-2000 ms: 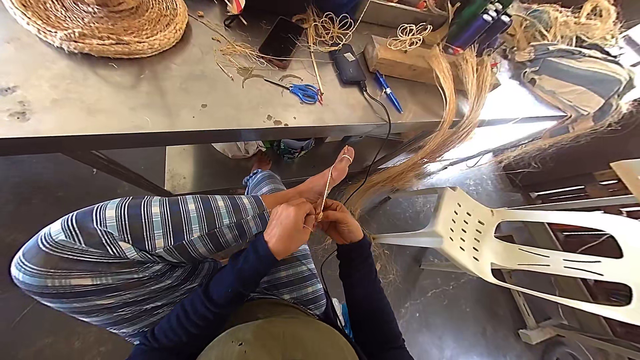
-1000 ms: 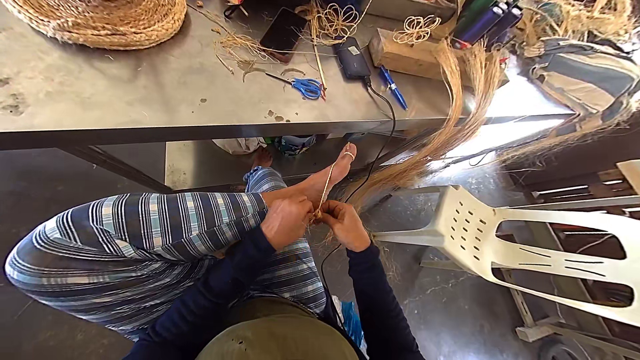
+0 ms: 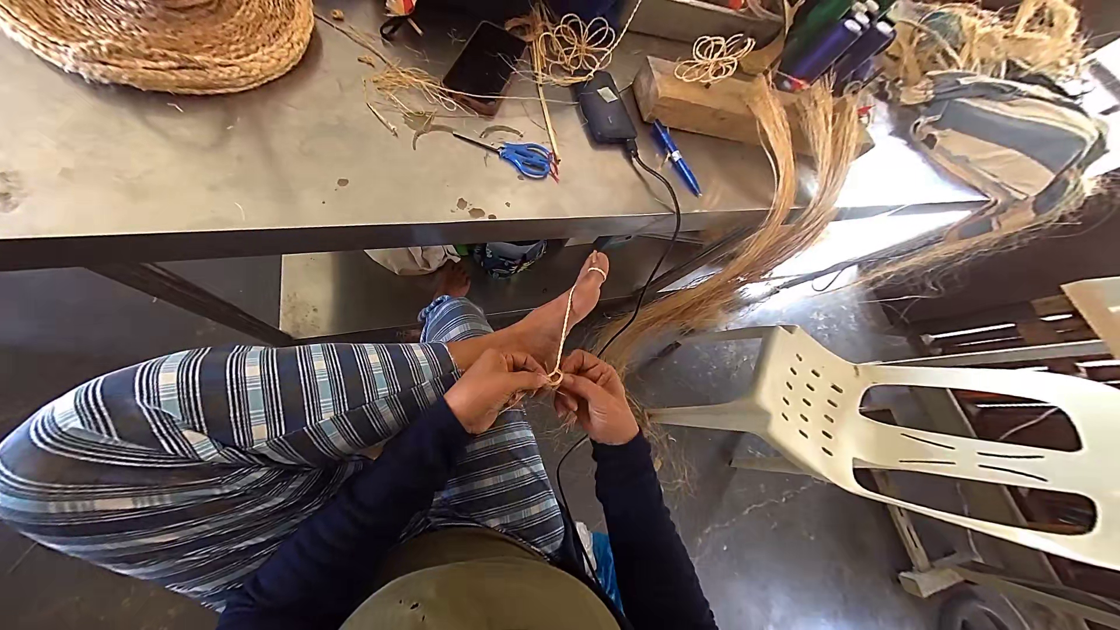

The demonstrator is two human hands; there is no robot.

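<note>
A thin twisted fibre cord (image 3: pixel 567 325) is looped round the big toe of my bare foot (image 3: pixel 560 317) and runs taut down to my fingers. At its lower end, a small loop or knot sits between my left hand (image 3: pixel 495 390), which pinches it from the left, and my right hand (image 3: pixel 598 397), which pinches it from the right. Both sets of fingertips nearly meet there; fine strands hide partly among them. Long loose tan fibres (image 3: pixel 770 236) hang over the table edge, right of my foot.
On the metal table (image 3: pixel 262 166) lie a coiled braided fibre piece (image 3: pixel 166 44), blue-handled scissors (image 3: pixel 527 160), a phone (image 3: pixel 486 68), a power bank (image 3: pixel 605 107) with a hanging black cable, a blue pen (image 3: pixel 676 157), a wooden block (image 3: pixel 700 105) and cord bundles. A white plastic chair (image 3: pixel 809 407) stands right.
My hands stay at the lower end of the cord, with small shifts of the fingers. The cord remains looped round my toe.
</note>
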